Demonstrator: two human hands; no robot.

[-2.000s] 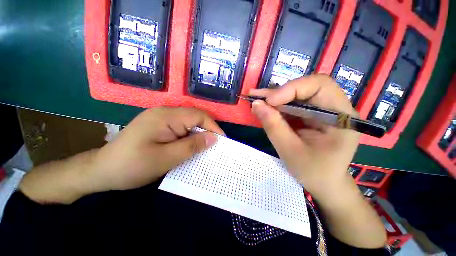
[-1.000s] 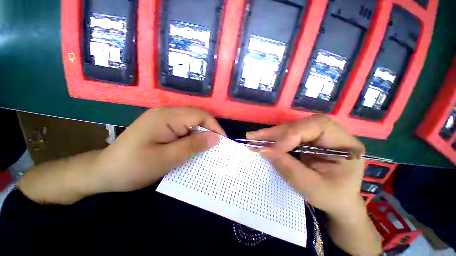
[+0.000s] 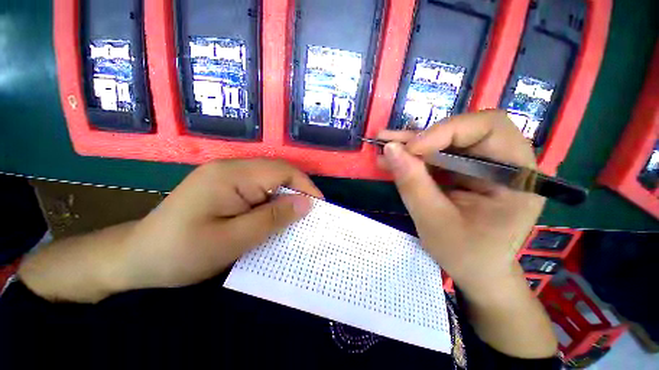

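My left hand [image 3: 224, 209] pinches the top left corner of a white label sheet [image 3: 347, 267] with rows of tiny dark dots, below the tray edge. My right hand [image 3: 462, 195] holds dark metal tweezers [image 3: 498, 172] like a pen. Their tip is at the lower right corner of the middle open-back phone [image 3: 329, 79]. A label at the tip is too small to tell. The phone lies in a pocket of the red foam tray [image 3: 173, 148]. My right fingers partly cover the phone to its right [image 3: 441, 65].
More open-back phones [image 3: 220, 72] lie in the tray's other pockets. Another red tray [image 3: 636, 173] is at the right on the green bench [image 3: 32, 108]. Below the bench edge are a brown box [image 3: 94, 209], stacked red trays and a red stool [image 3: 585, 311].
My right hand has moved the tweezers from the label sheet up to the middle phone's lower right corner. The tray shows further left in view. My left hand still holds the sheet.
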